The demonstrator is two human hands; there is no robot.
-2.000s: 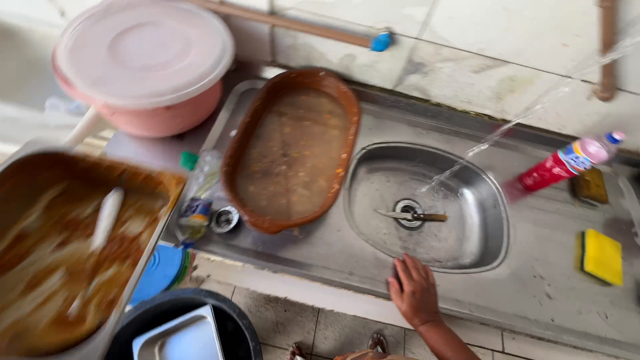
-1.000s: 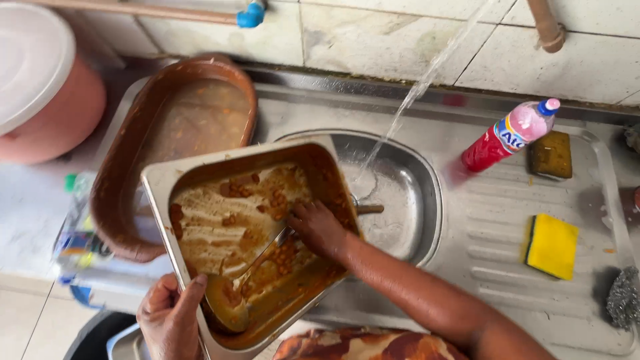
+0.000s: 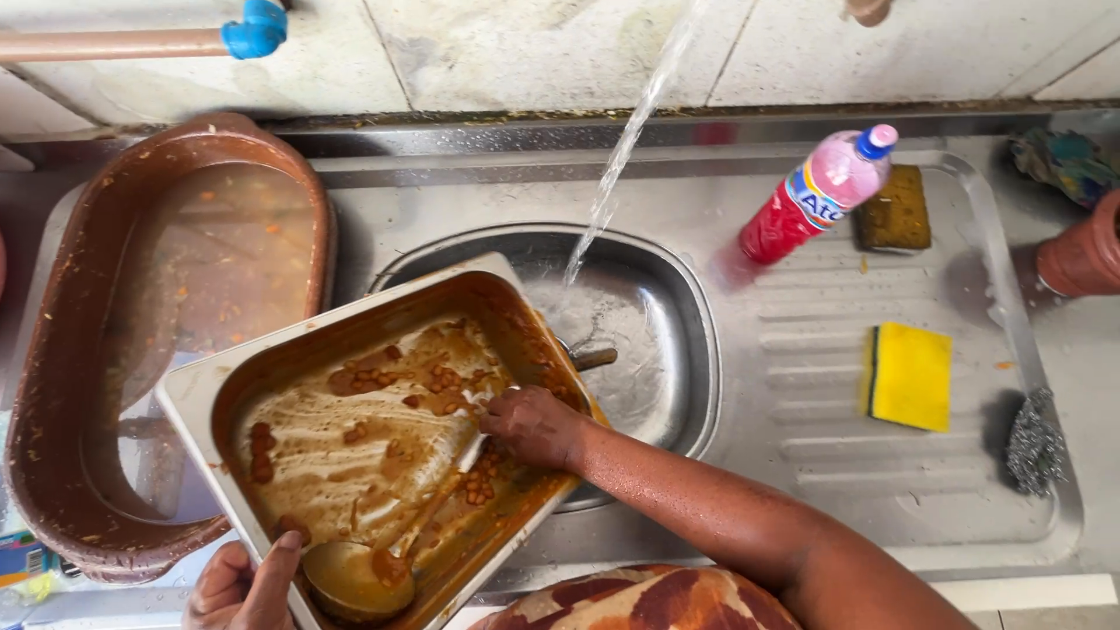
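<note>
A rectangular metal pan [image 3: 350,332], smeared with brown sauce and beans, is tilted over the left part of the sink basin [image 3: 700,350]. My left hand [image 3: 249,582] grips its lower left rim, thumb on top. Inside the pan my right hand [image 3: 534,429] is closed around something white, perhaps the ladle's handle or a scrap; which one I cannot tell. The ladle [image 3: 359,582] lies in the pan's lower corner, its bowl near my left thumb. Water [image 3: 617,162] pours into the basin beside the pan. A wooden knife handle [image 3: 595,358] shows in the basin.
On the left stands a brown clay dish [image 3: 66,341] with cloudy water. To the right are a bottle of red liquid [image 3: 792,210], a worn sponge [image 3: 897,210], a yellow sponge [image 3: 912,376], steel wool [image 3: 1035,444] and a clay pot [image 3: 1081,249]. A tiled wall [image 3: 525,52] rises behind.
The view has come closer to the sink. Two seconds ago the pan lay at the far left and my right hand was at the sink's front edge; now both hands are on or in the pan.
</note>
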